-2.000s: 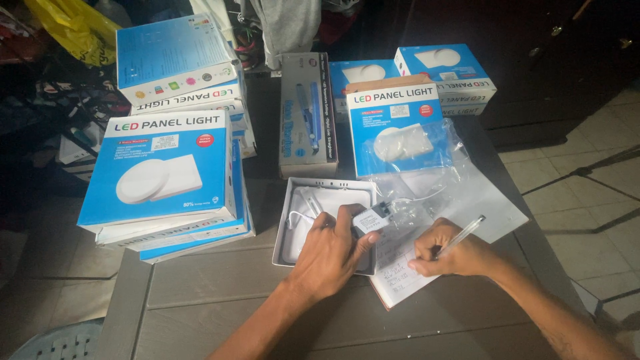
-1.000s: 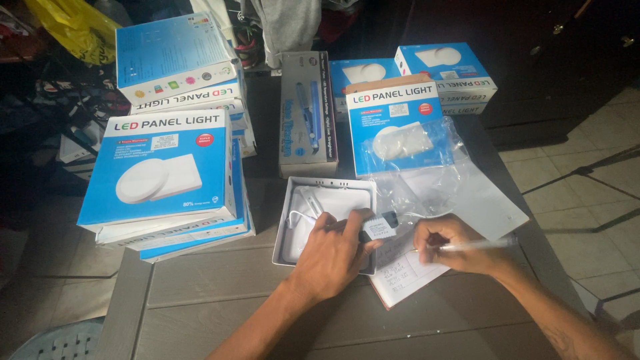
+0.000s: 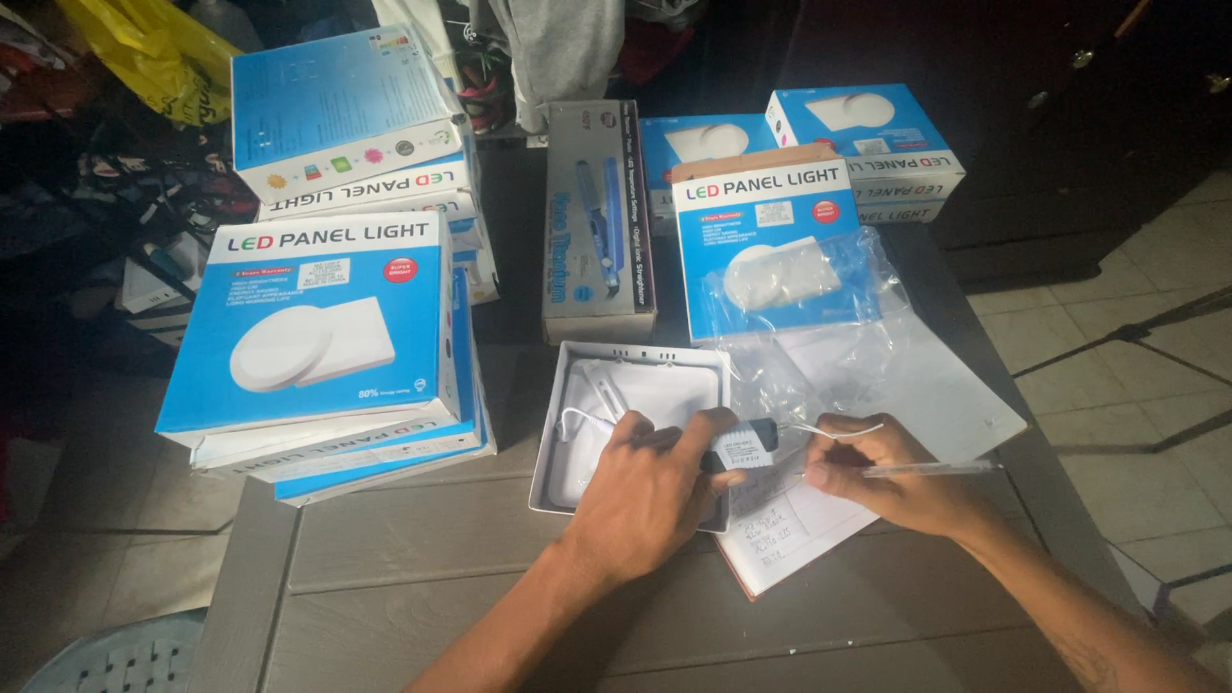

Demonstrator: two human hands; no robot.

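My left hand (image 3: 654,491) grips a small LED driver (image 3: 744,446) that bears a white printed label. Beneath that hand lies a white square LED panel light housing (image 3: 551,462), with a white cable inside. A clear pen (image 3: 929,470) is held in my right hand (image 3: 890,476), whose fingers are at a thin white wire (image 3: 842,433) coming from the driver; whether they pinch it I cannot tell. Under both hands an open notebook (image 3: 784,558) shows handwriting, and its other page (image 3: 953,385) reaches to the right. A clear plastic bag (image 3: 799,356) partly covers that page.
Stacked LED panel light boxes (image 3: 308,327) stand at the left, with more boxes (image 3: 866,125) at the back right. One light box (image 3: 770,250) leans behind the plastic bag. A hair straightener box (image 3: 597,221) lies between the stacks on the grey slatted table (image 3: 462,587).
The pen now lies flatter, pointing right, and my right hand's fingers have come up to the driver's wire. My left hand has stayed at the driver, which has turned slightly.
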